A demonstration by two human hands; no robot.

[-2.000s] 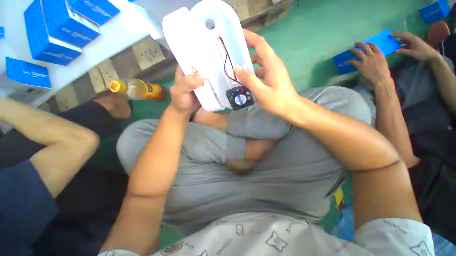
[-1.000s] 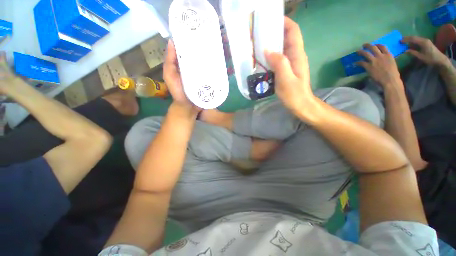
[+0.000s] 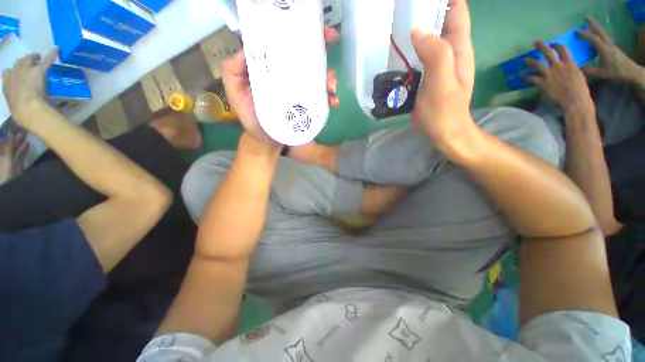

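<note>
My left hand (image 3: 244, 92) holds a glossy white oval shell (image 3: 286, 71) upright, its outer face towards me. A round vent grille (image 3: 298, 118) shows at the shell's lower end and another is cut off by the top edge. My right hand (image 3: 445, 85) holds a second white, partly translucent oval part (image 3: 368, 42), open side towards me. A small black cooling fan (image 3: 394, 95) with a silvery-blue centre sits at its lower end, red and dark lead wires running up from it. The two parts are apart; their tops are out of the picture.
Blue retail cartons (image 3: 106, 32) stand on white sheeting over a wooden pallet (image 3: 152, 88) at upper left. A yellow-capped bottle (image 3: 207, 106) is beside it. A person's hand (image 3: 30, 85) reaches there. At right, another person's hands hold a blue box (image 3: 520, 69) over the green floor.
The white parts were together and have come apart; the grille face of the left one now shows. My right hand has moved right with the fan part. The left neighbour's hand has moved to the cartons.
</note>
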